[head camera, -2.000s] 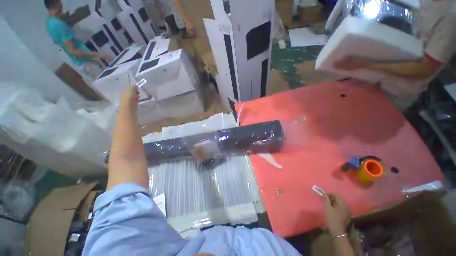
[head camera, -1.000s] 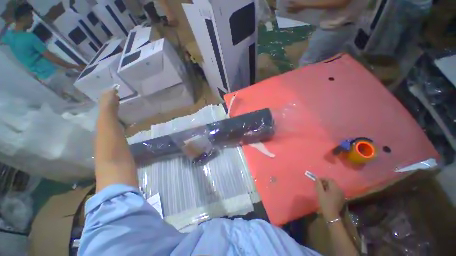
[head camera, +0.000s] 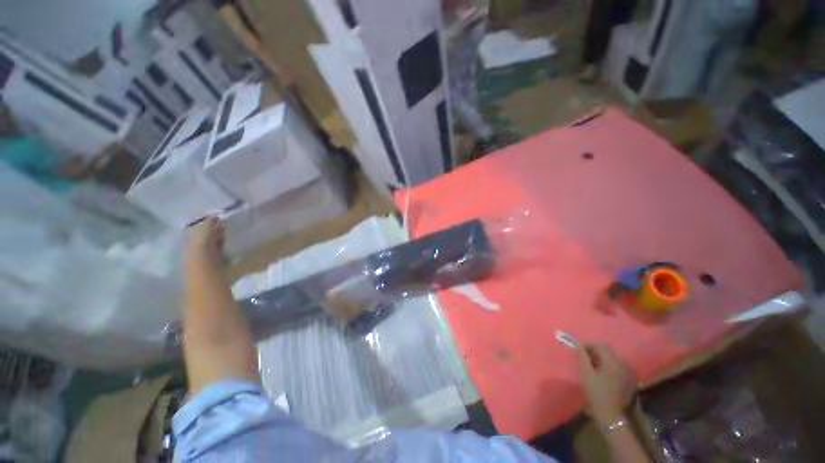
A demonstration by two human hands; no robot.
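My left hand (head camera: 206,237) is stretched forward at the left, beyond the bagged bar, and holds what looks like a small label; it is blurred. My right hand (head camera: 604,375) is over the red surface (head camera: 534,362) and holds a small white label (head camera: 566,340) between its fingertips. A long dark bagged unit (head camera: 425,260) lies across the ribbed white stack (head camera: 353,384), its right end over the red surface. A small bagged part (head camera: 351,297), brown and dark, lies on it. Its left end is partly behind my left forearm.
An orange tape dispenser (head camera: 668,286) with a blue part stands on the red surface. White retail cartons (head camera: 262,158) stand behind at left, and a tall one (head camera: 412,81) stands behind the stack. White translucent sheeting (head camera: 81,271) is heaped at left. A brown carton (head camera: 769,398) is at lower right.
The camera view has shifted. The person carrying a white block at upper right has left that place. My left hand appears lower in view; both hands keep hold of their labels.
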